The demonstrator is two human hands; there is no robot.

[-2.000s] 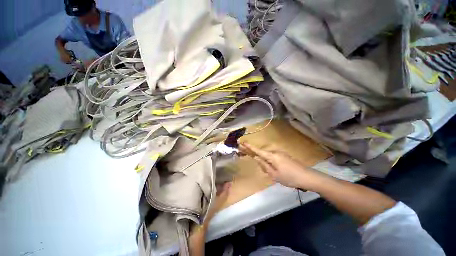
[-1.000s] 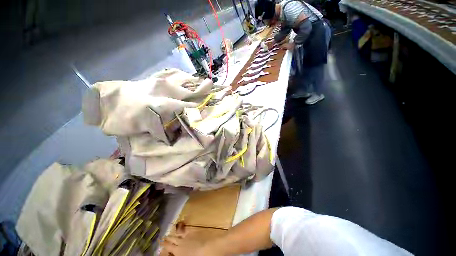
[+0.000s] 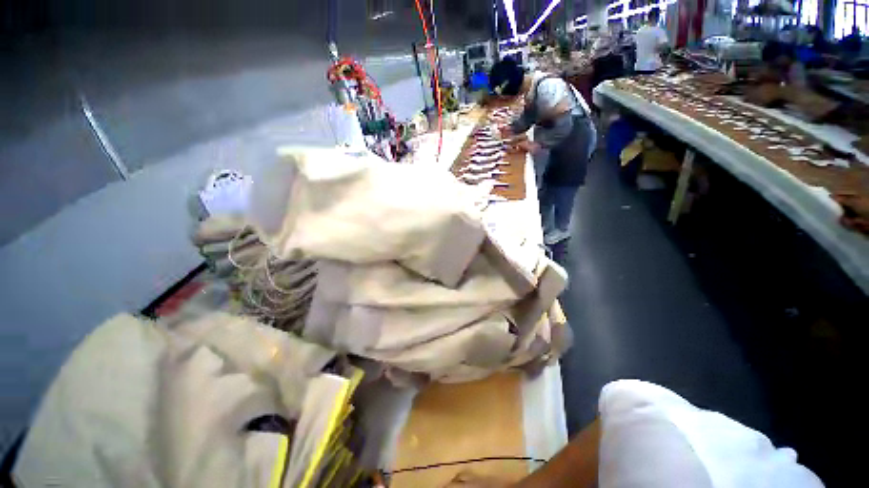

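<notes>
A stack of beige bag bodies (image 3: pixel 181 400) with yellow edge strips lies at the lower left. A taller loose heap of beige bag bodies (image 3: pixel 419 295) stands beyond the board. The tan board (image 3: pixel 467 424) shows at the bottom middle, with a thin black cord (image 3: pixel 476 461) across it. My right hand (image 3: pixel 467 480) is at the bottom edge, mostly cut off, just below the cord; whether it holds anything is hidden. My left hand is not in view.
Thin straps (image 3: pixel 272 286) lie left of the heap. Farther along the white table, a person (image 3: pixel 557 129) in an apron bends over white pieces on brown material (image 3: pixel 488 157). A dark aisle (image 3: pixel 657 315) runs at the right, with another long table (image 3: pixel 743 143) beyond.
The view has tilted up and shows more of the hall. The heap no longer shows its yellow strips as clearly. My right hand has slipped mostly below the picture's edge.
</notes>
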